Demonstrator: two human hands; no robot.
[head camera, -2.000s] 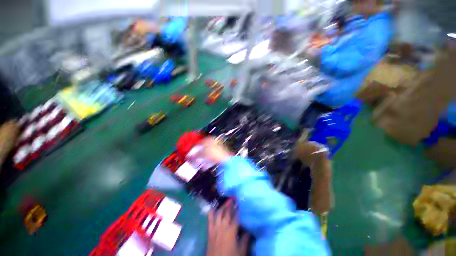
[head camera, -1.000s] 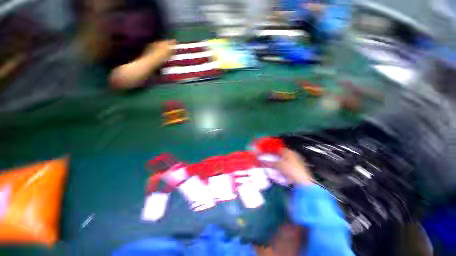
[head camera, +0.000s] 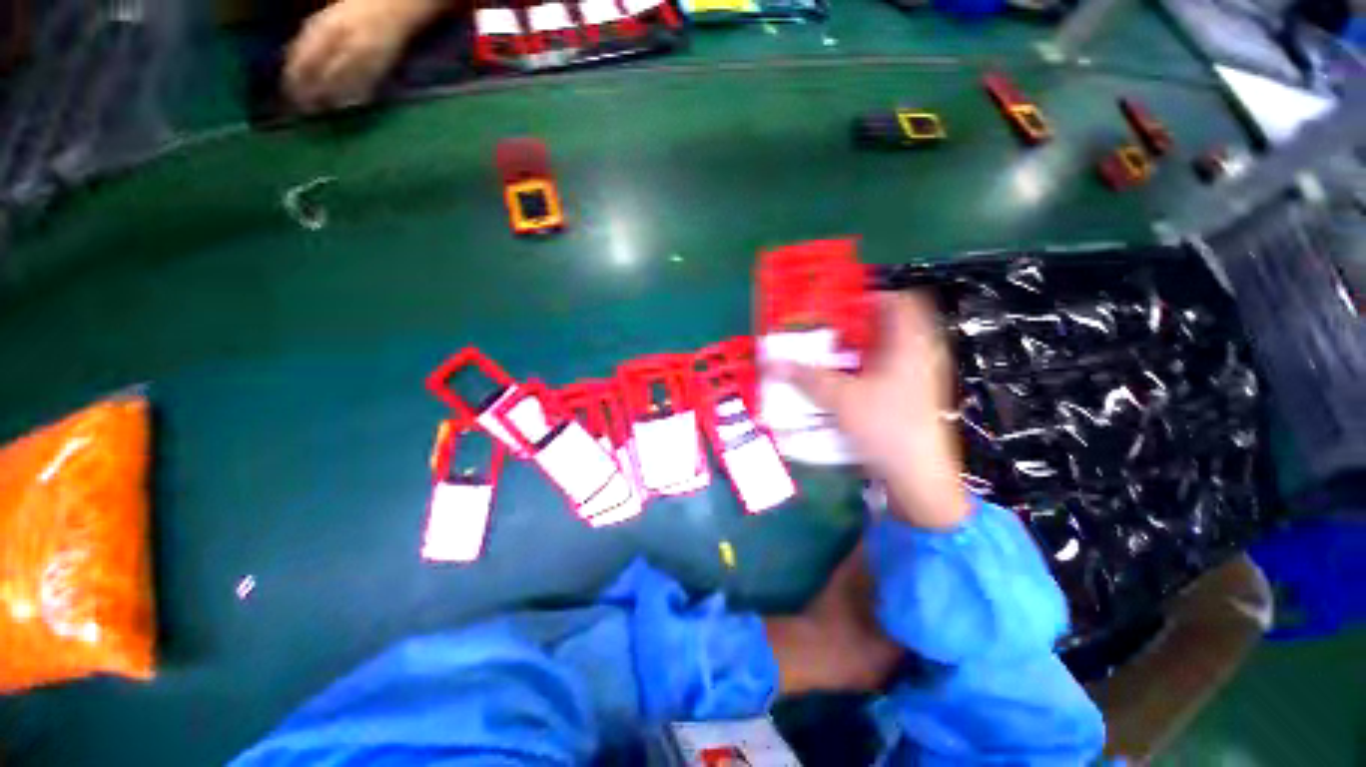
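Observation:
Red front housings with white lower halves (head camera: 664, 435) lie fanned out on the green bench in front of me. My right hand (head camera: 884, 393), slightly blurred, grips a stack of red front housings (head camera: 809, 288) at the right end of the fan, beside the black tray's edge. My left hand (head camera: 842, 626) is low at the centre right. Its fingers are hidden behind my right sleeve, so its hold cannot be told. A glossy black blister tray (head camera: 1109, 435) lies on the right.
An orange bag (head camera: 75, 547) lies at the left. Phones with yellow rings (head camera: 533, 205) lie farther back. Another person's hand (head camera: 352, 53) is beside a tray of red housings (head camera: 577, 33) at the back. A brown carton edge (head camera: 1198, 659) shows at lower right.
The view has turned left since the first frame, bringing the orange bag in. My right hand has moved from over the black tray to the fan's right end, with red housings in it.

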